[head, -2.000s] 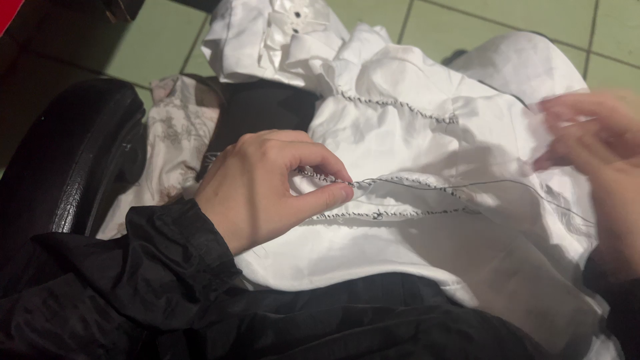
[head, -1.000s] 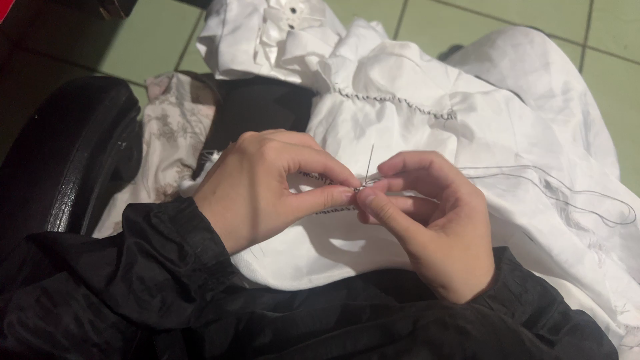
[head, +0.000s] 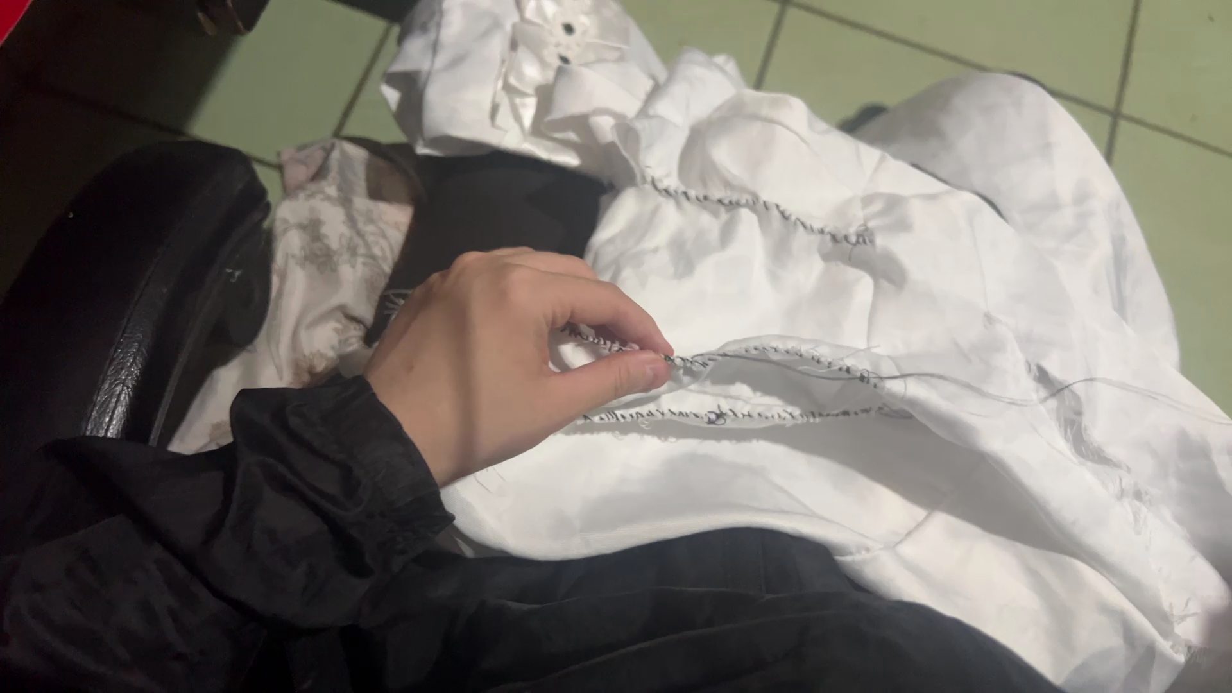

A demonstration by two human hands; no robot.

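Note:
White fabric [head: 731, 269] lies across my lap, with rows of dark hand stitching along its edges. My left hand [head: 529, 356] pinches the stitched fabric edge between thumb and index finger. From that pinch a dark sewing thread [head: 962, 388] runs rightward over the cloth to the frame's right side. Below the pinched edge, a second stitched edge [head: 751, 416] borders a narrow gap. A further stitched row [head: 751, 204] gathers the cloth higher up. My right hand is outside the view, apart from a possible blurred trace at the lower right edge. No needle is visible.
A black padded armrest [head: 125, 289] stands at the left. Beside it hangs a cream patterned cloth [head: 332, 250]. A white fabric flower [head: 568, 34] is at the top of the garment. Green floor tiles [head: 895, 53] show beyond the lap.
My right hand, at the stitching with an upright needle one second ago, has moved away to the right. The thread now stretches rightward from my left fingertips. My left hand keeps its pinch.

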